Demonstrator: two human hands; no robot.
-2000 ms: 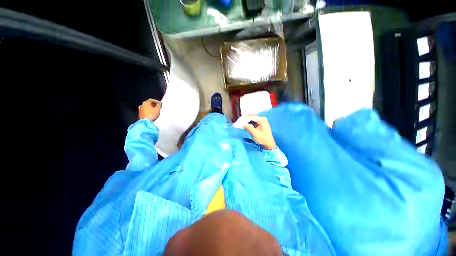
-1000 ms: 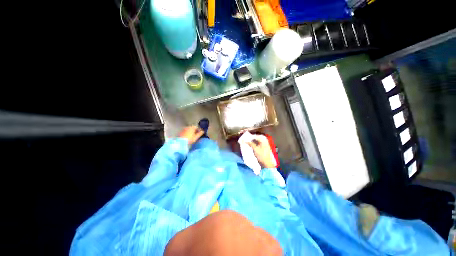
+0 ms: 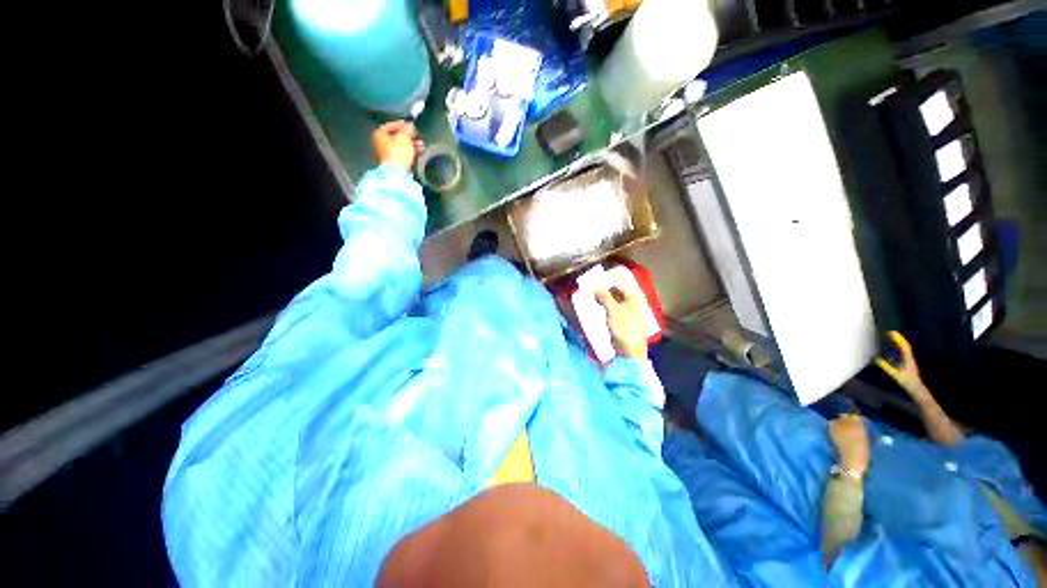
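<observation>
My left hand (image 3: pixel 398 146) reaches over the green bench (image 3: pixel 465 207), just left of a yellowish roll of tape (image 3: pixel 441 169) and below a large teal container (image 3: pixel 373 57). Its fingers are small and blurred, and I cannot tell if they hold anything. My right hand (image 3: pixel 623 317) pinches a white sheet (image 3: pixel 591 308) in front of my smock, over a red bin (image 3: pixel 645 283). The fingertips cover part of the sheet.
An open cardboard box (image 3: pixel 580 224) with shiny contents is against the bench. A blue bin (image 3: pixel 496 94) with small bottles and a whitish container (image 3: pixel 660 57) are on the bench. A white-topped table (image 3: pixel 795 241) is right. Another person's hand (image 3: pixel 850 446) and blue sleeves are lower right.
My left hand has moved up and forward from beside my body to the bench by the tape roll. My right hand keeps the white sheet. Another person's hands now show at lower right.
</observation>
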